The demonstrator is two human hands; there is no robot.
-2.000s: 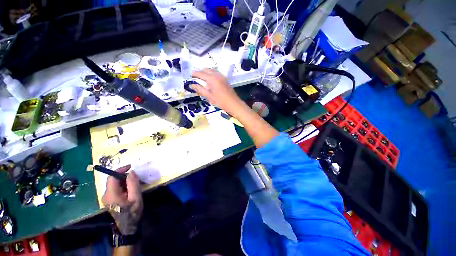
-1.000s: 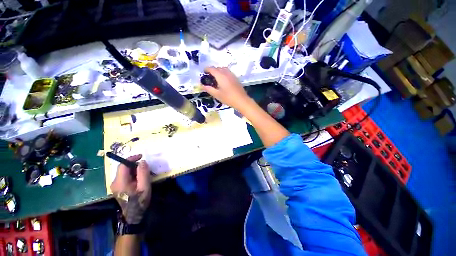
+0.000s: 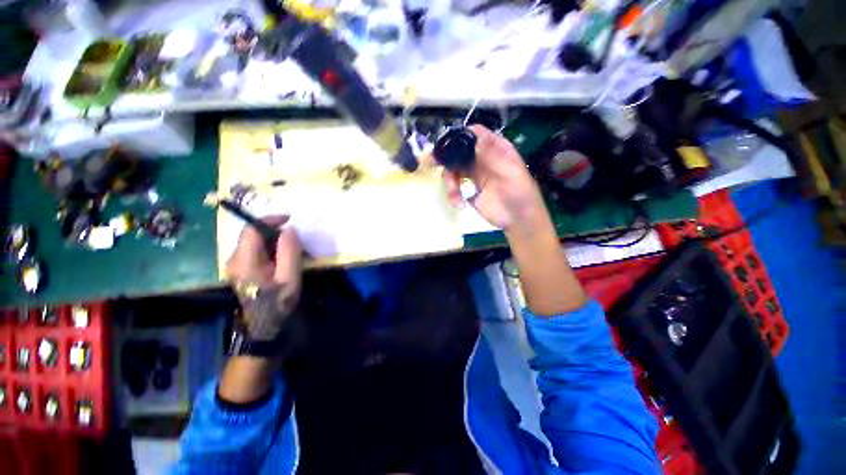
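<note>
My left hand (image 3: pixel 264 274) rests at the front left of the work sheet and holds a thin dark pen-like tool, looking like tweezers (image 3: pixel 245 215), with its tip pointing up and left. My right hand (image 3: pixel 498 176) is over the right end of the sheet and holds a round dark watch module (image 3: pixel 455 147) between thumb and fingers. A small white bit (image 3: pixel 468 189) shows below the module at the palm. The white work sheet (image 3: pixel 390 218) lies on a tan board (image 3: pixel 243 148), with small loose parts (image 3: pixel 348 175) on it. The picture is blurred.
A dark cylindrical tool (image 3: pixel 357 97) hangs over the sheet. Spare round modules (image 3: pixel 93 190) lie left. A red parts tray (image 3: pixel 57 331) is below left; a black tray (image 3: pixel 714 357) is at right. A black fan box (image 3: pixel 570 171) stands right of the sheet. A green dish (image 3: pixel 98 72) sits behind.
The view has shifted down. My right hand has drawn back from the rear shelf to above the sheet's right end with the module. My left hand still holds the tool beside the sheet's left part.
</note>
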